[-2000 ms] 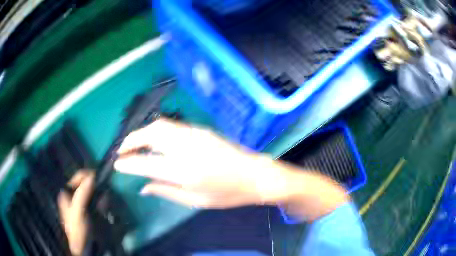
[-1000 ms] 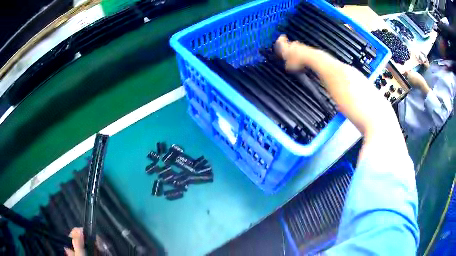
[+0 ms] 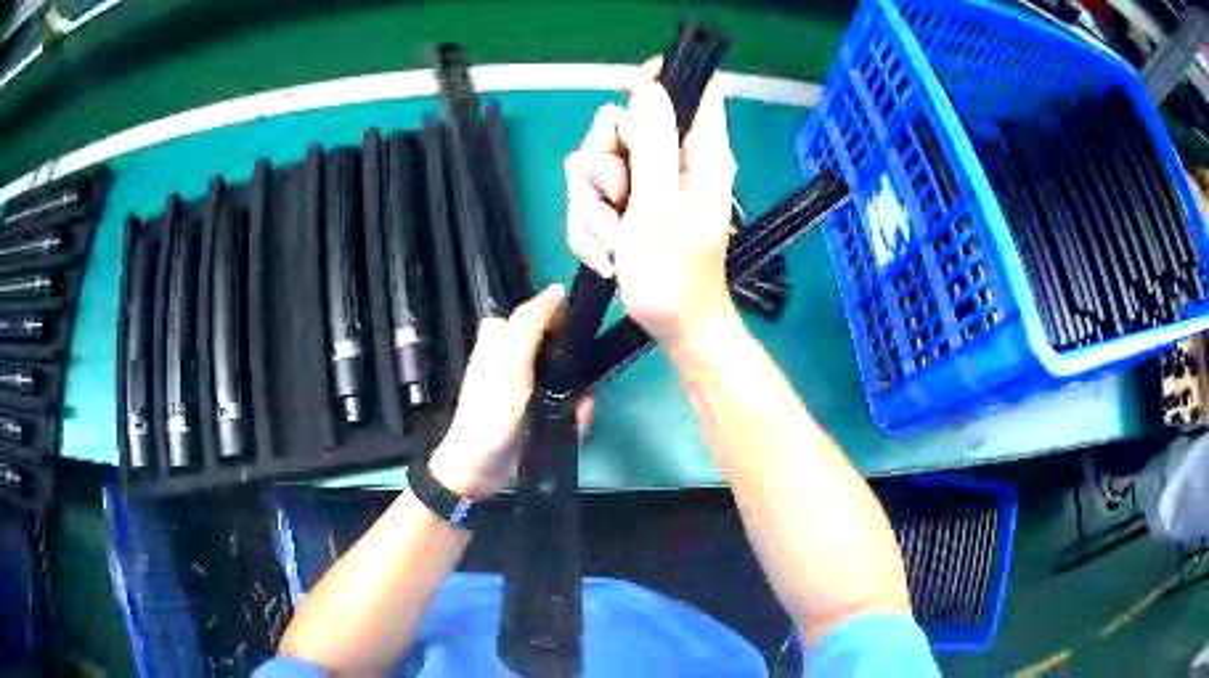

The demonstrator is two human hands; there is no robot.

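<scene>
My left hand (image 3: 511,378) is closed around the hub of a black tripod leg set (image 3: 546,530). One leg points down toward me, one points up right to the crate side (image 3: 792,228), one runs up under my right hand. My right hand (image 3: 656,199) is wrapped around black parts (image 3: 695,66) whose ends stick out above the fist; whether a tube is among them is hidden. Left of my hands a black blister tray (image 3: 289,285) holds several folded tripod units (image 3: 347,265). Loose sleeves (image 3: 761,286) show partly behind my right hand.
The blue crate (image 3: 928,265) with black tubes (image 3: 1087,225) stands at the right. Another filled tray (image 3: 40,311) is at the far left. Blue bins (image 3: 1001,583) lie below the bench edge. A white strip (image 3: 318,99) runs along the back. A pale sleeve shows at the right rim.
My right hand has come out of the crate and now grips the black parts over the bench. The leg set is spread between my hands. The view has turned left, showing more of the trays.
</scene>
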